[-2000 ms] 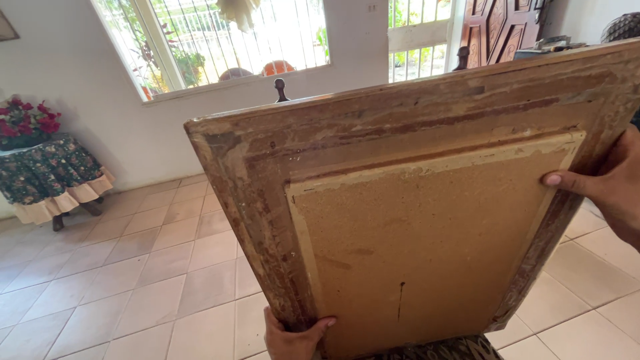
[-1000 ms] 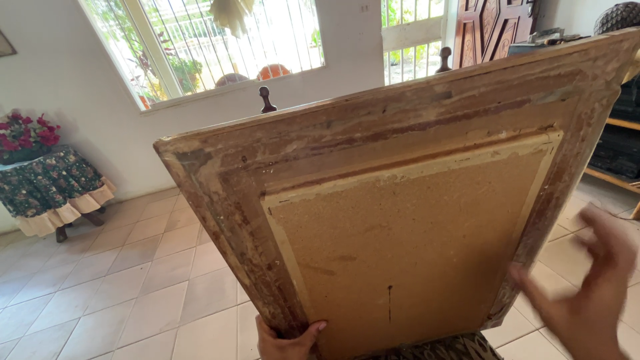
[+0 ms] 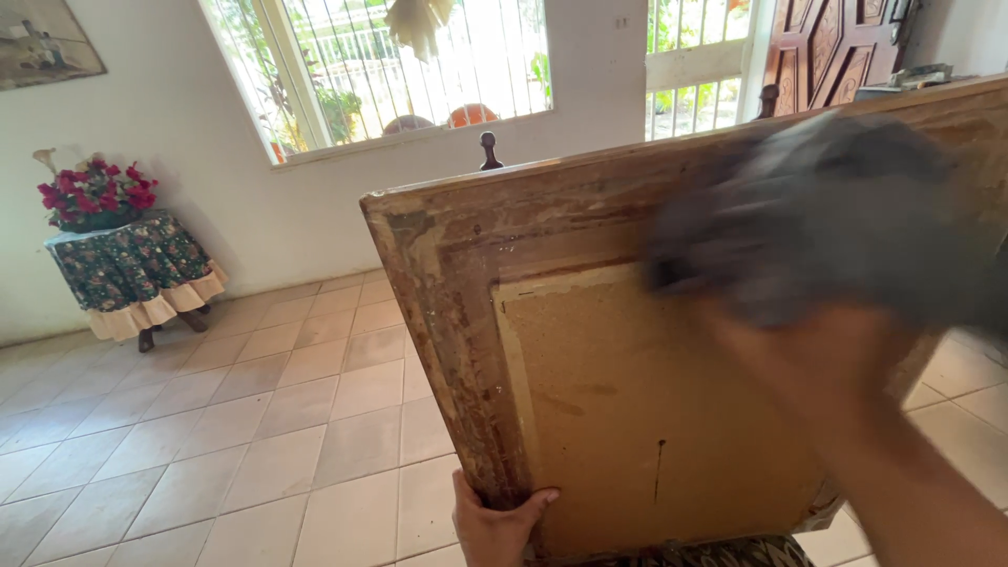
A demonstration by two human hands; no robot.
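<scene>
A large wooden frame [image 3: 465, 315] with a brown backing board [image 3: 598, 394] stands tilted in front of me, its worn back facing me. At its lower left edge my left hand [image 3: 504, 512] grips the frame, thumb on the near face. My right hand [image 3: 811, 354], blurred by motion, holds a dark grey cloth [image 3: 819, 213] over the upper right part of the frame. The cloth hides most of the fingers and part of the top rail. Below the frame's bottom edge, patterned fabric [image 3: 732, 553] shows.
Beyond the frame are a barred window [image 3: 409, 79], a carved wooden door [image 3: 827, 47] and dark turned wooden finials [image 3: 490, 150]. At left, a small table with a floral cloth [image 3: 142, 264] carries red flowers [image 3: 98, 193]. The floor [image 3: 276, 441] is tiled.
My right hand has let go of the frame's right edge and now holds a dark cloth over the frame. My left hand stays at the lower left edge. The view has shifted.
</scene>
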